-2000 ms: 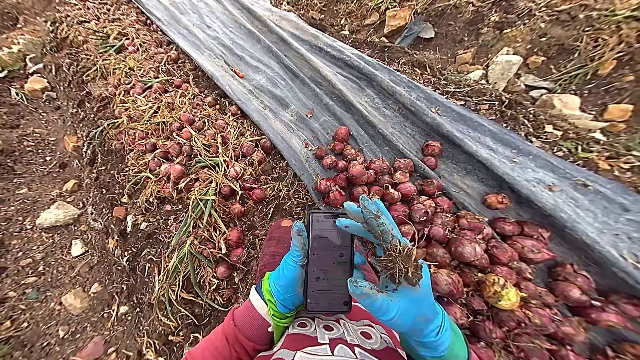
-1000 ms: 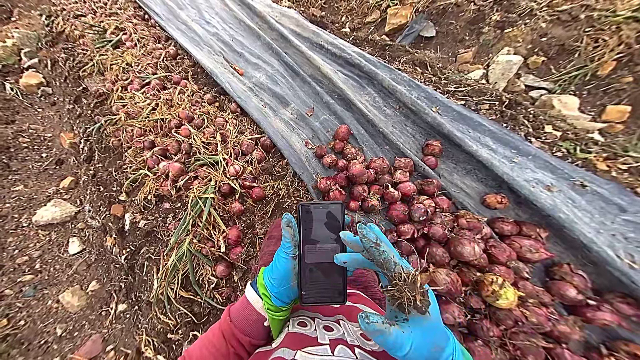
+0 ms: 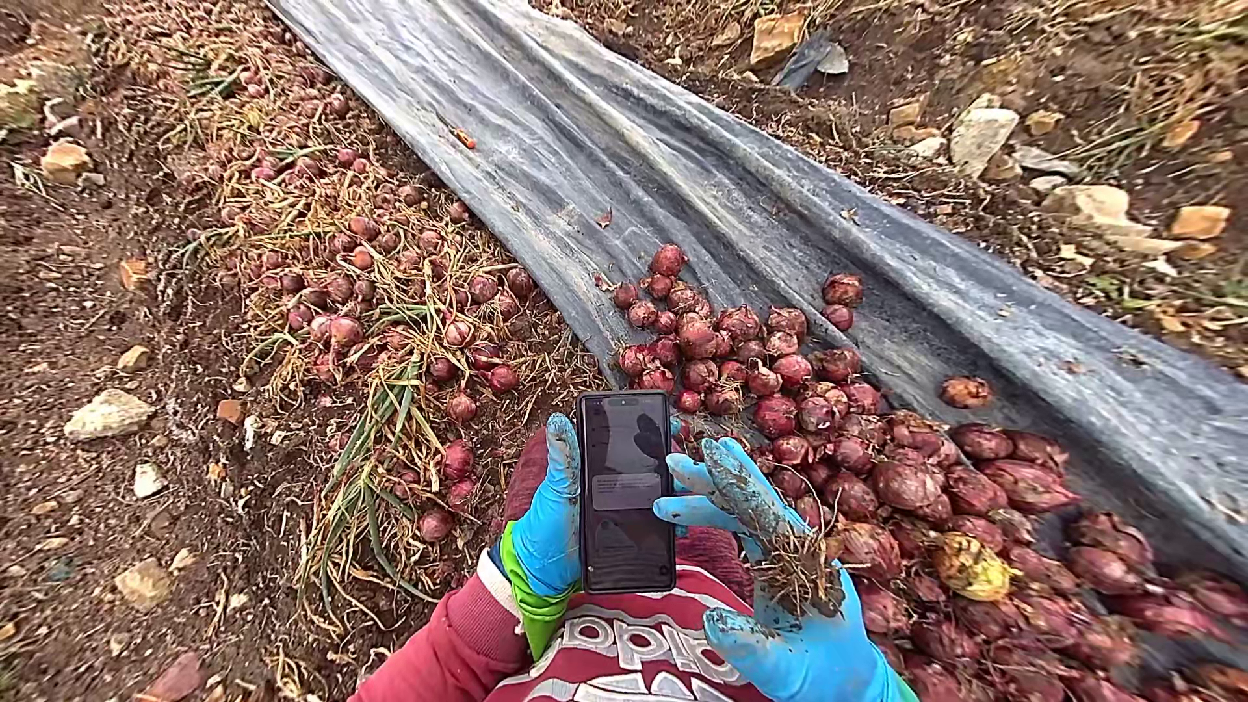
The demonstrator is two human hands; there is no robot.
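Observation:
My left hand (image 3: 552, 526), in a blue glove, holds a smartphone (image 3: 626, 492) upright in front of my lap. The phone's dark screen shows a lighter box and faces me. At the phone's right side is my right hand (image 3: 780, 575), in a muddy blue glove with its fingers apart. A clump of dry roots and soil (image 3: 801, 575) lies against its palm; whether the hand grips it or it only clings there, I cannot tell. Just beyond and to the right of this hand, a pile of red onions (image 3: 907, 483) covers part of the dark plastic sheet.
The long plastic sheet (image 3: 546, 127) runs diagonally across the ground. An orange-handled tool (image 3: 462, 137), perhaps a knife, lies on it. Left of the sheet are more red onions with dry and green tops (image 3: 390, 322) on soil. Stones (image 3: 983, 135) lie beyond the sheet, and others (image 3: 109, 414) at far left.
My left hand has kept hold of the phone. A lighter box on its screen stands out more than one second ago. The right hand's fingers stay spread beside it.

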